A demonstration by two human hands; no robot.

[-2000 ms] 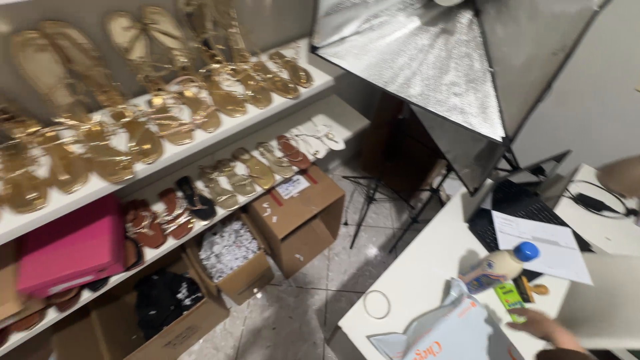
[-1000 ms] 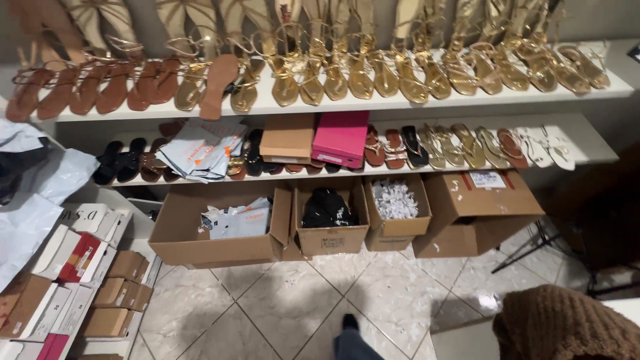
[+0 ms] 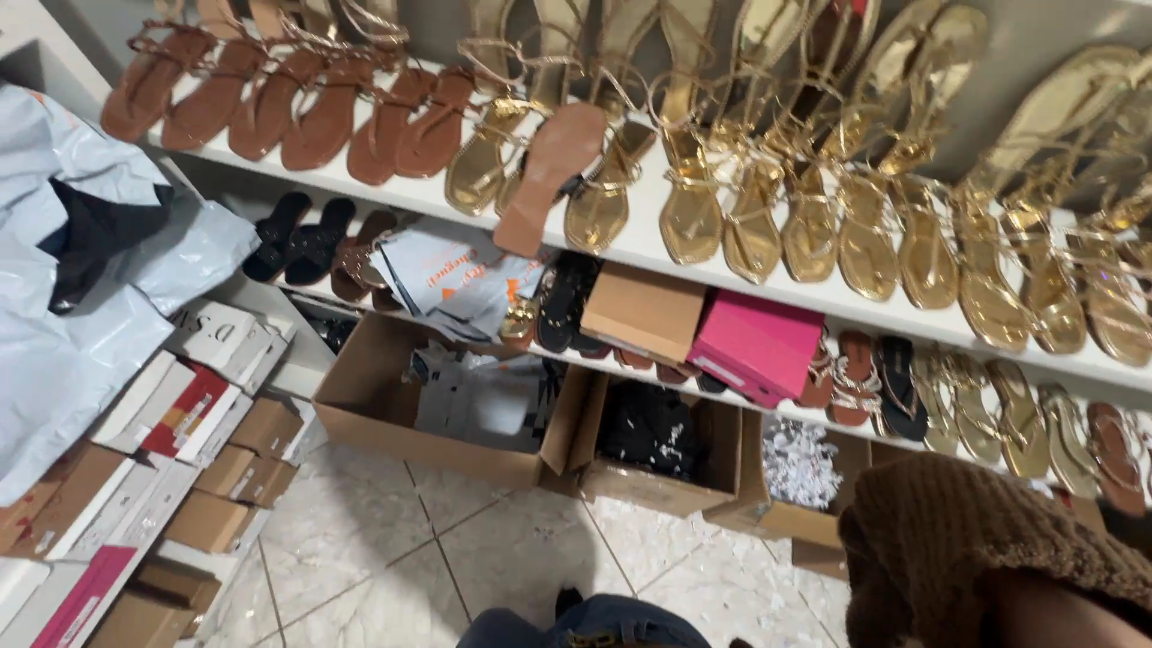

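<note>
Neither of my hands shows clearly. A brown knitted sleeve (image 3: 954,540) with part of a bare forearm (image 3: 1062,612) fills the lower right corner, its hand out of frame. Gold sandals (image 3: 693,207) and tan-brown sandals (image 3: 315,117) line the upper shelf, and a single brown sole (image 3: 553,171) lies across the gold ones. On the lower shelf are printed plastic mailing bags (image 3: 459,279), a tan shoebox (image 3: 643,310), a pink shoebox (image 3: 756,342), black slides (image 3: 315,238) and other sandals.
Open cardboard boxes (image 3: 432,454) stand on the tiled floor (image 3: 486,549) under the shelves, one holding black material (image 3: 652,432), another white shredded paper (image 3: 801,463). Stacked shoeboxes (image 3: 225,342) and large grey-white plastic bags (image 3: 81,270) are at the left. My jeans show at the bottom.
The view has swung left, away from the white table where a hand was at a small green item beside a bottle and a plastic bag. The knitted sleeve has come into view.
</note>
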